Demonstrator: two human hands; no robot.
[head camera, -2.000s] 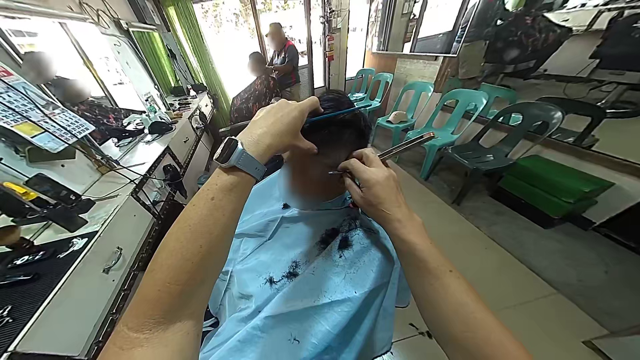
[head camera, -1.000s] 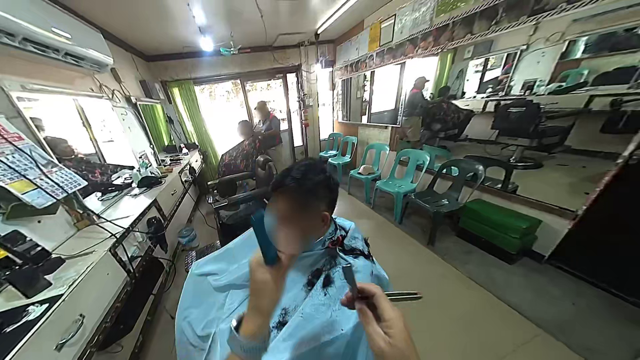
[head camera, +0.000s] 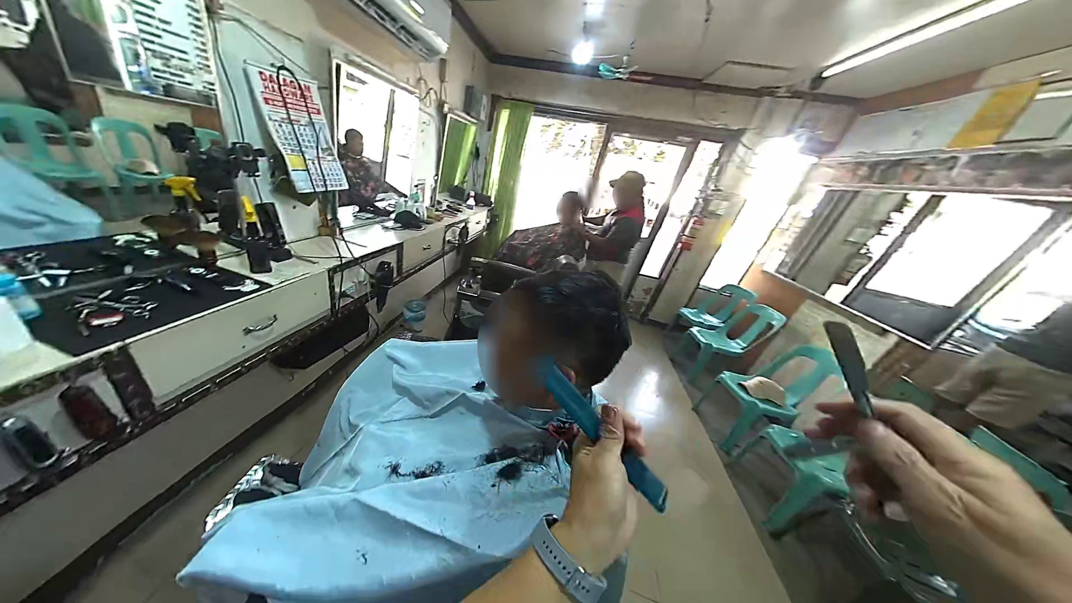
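My left hand (head camera: 605, 477), with a grey watch on its wrist, grips a blue comb (head camera: 578, 408). The comb slants beside the ear and cheek of a seated person with short dark hair (head camera: 578, 318). A light blue barber's cape (head camera: 419, 519) covers that person, with dark hair clippings (head camera: 509, 461) on its front. Off to the right, away from the head, my right hand (head camera: 909, 469) holds a straight razor (head camera: 850, 364). Its dark, blunt-ended part points up, and another part sticks out to the left below the fingers.
A counter (head camera: 293, 285) along the left bears a black mat (head camera: 109, 322) with scissors and other tools. Green plastic chairs (head camera: 758, 394) line the right side. Behind, a person in a cap (head camera: 624, 218) stands by another seated, caped person (head camera: 544, 239). Floor tiles show between cape and chairs.
My right hand has moved to the right, away from the seated person, with the razor. My left hand has brought the comb from before the face to beside the ear. The view has swung left.
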